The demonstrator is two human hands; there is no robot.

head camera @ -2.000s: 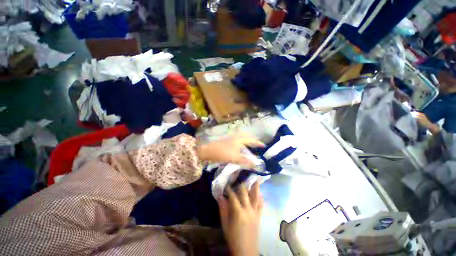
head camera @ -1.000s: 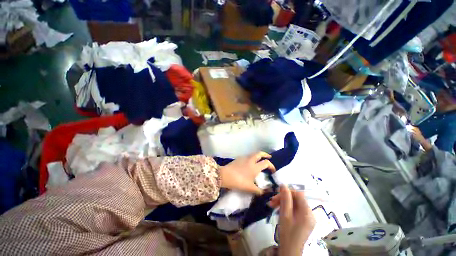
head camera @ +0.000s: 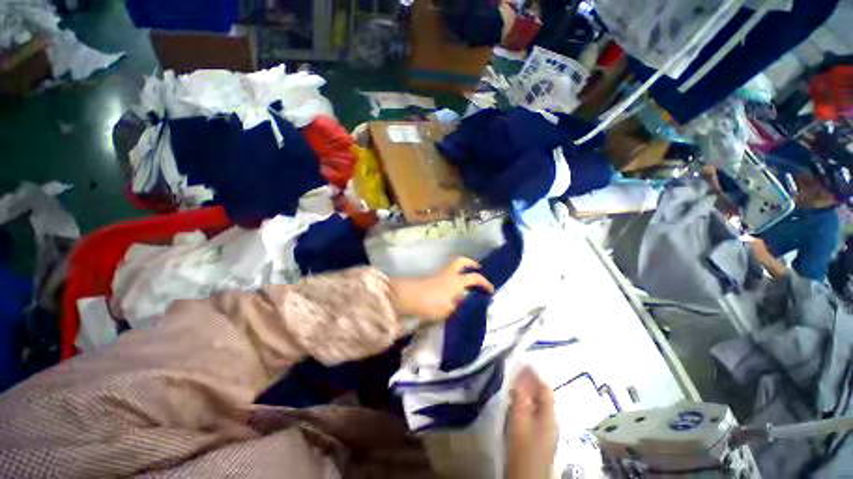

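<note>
A white and navy cloth piece [head camera: 465, 332] lies over the near edge of the white machine table, with navy strips along its white part. My left hand [head camera: 443, 290] is on its upper part, fingers bent at the navy cloth. My right hand [head camera: 531, 421] is beside its right side, blurred and cut off by the lower edge; whether it holds anything cannot be told. The sewing machine head [head camera: 666, 427] is at the lower right.
A red basket [head camera: 82, 271] of white and navy pieces stands at the left. A cardboard piece [head camera: 412, 173] and a navy cloth pile [head camera: 524, 154] are at the table's far end. Another person's arm [head camera: 769, 257] is at the right, near grey cloth [head camera: 687, 239].
The white and navy cloth now lies more spread out over the table edge. My hands have moved apart; my right hand has moved down and my left hand slightly left and up.
</note>
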